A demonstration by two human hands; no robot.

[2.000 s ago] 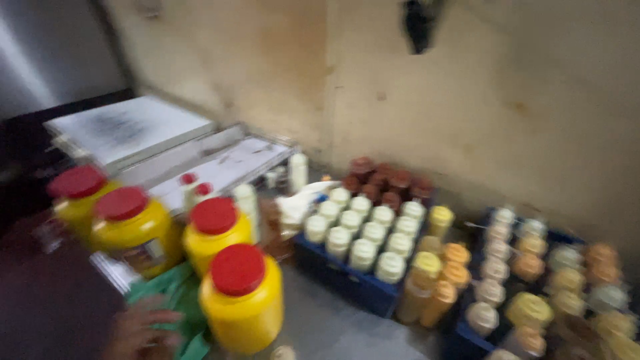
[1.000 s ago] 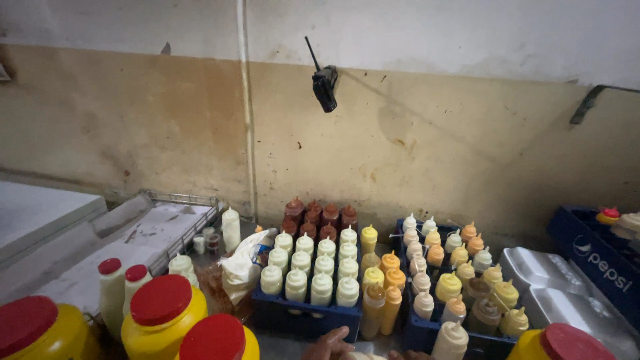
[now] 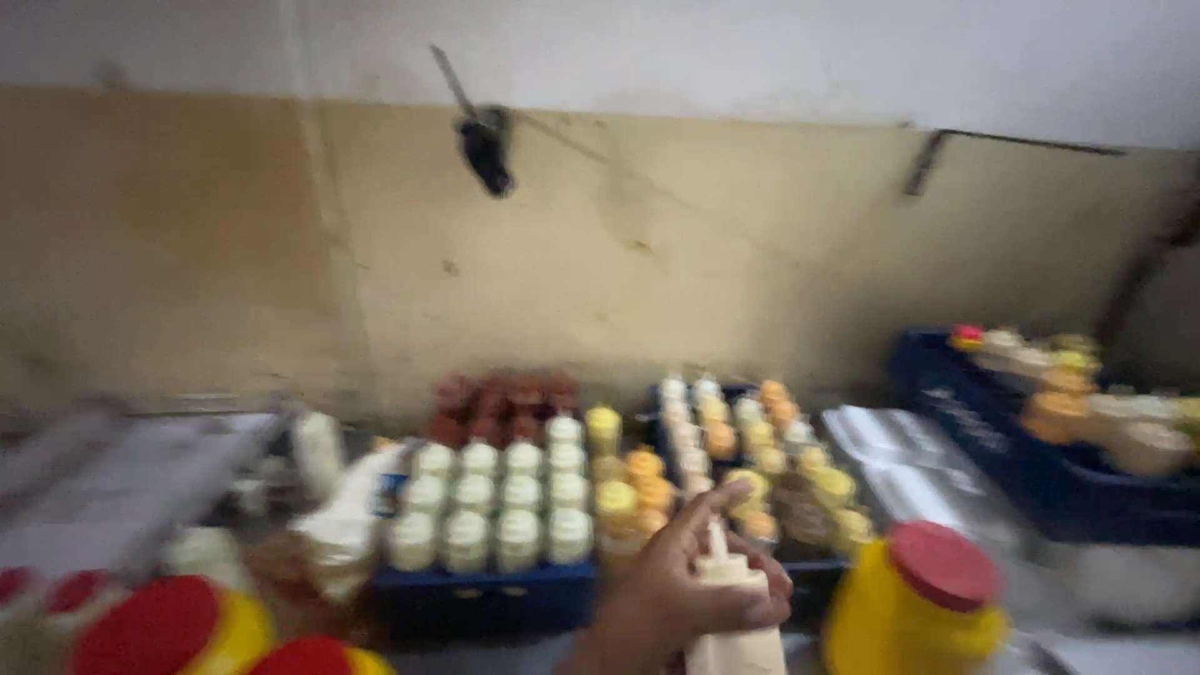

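My left hand [image 3: 661,591] is closed around a cream-coloured squeeze bottle [image 3: 736,647] with a pointed nozzle, at the bottom right of centre. My right hand is not in view. Just behind the held bottle stands a blue crate [image 3: 811,574] of squeeze bottles with white, pink, orange and yellow contents. Left of my hand, another blue crate [image 3: 487,600] holds rows of pale squeeze bottles [image 3: 520,497], with dark red bottles [image 3: 506,403] at its back. Yellow and orange bottles [image 3: 647,478] stand between the crates. Motion blur hides fine detail.
A yellow jar with a red lid [image 3: 945,565] stands at right, and more red-lidded jars [image 3: 150,628] at lower left. Foam containers [image 3: 900,459] and a further blue crate [image 3: 994,450] lie right. A radio-like device [image 3: 486,155] hangs on the wall.
The view has swung right. My left hand now shows higher up, around an upright squeeze bottle; one second ago only parts of both hands showed at the bottom edge. My right hand has left the view.
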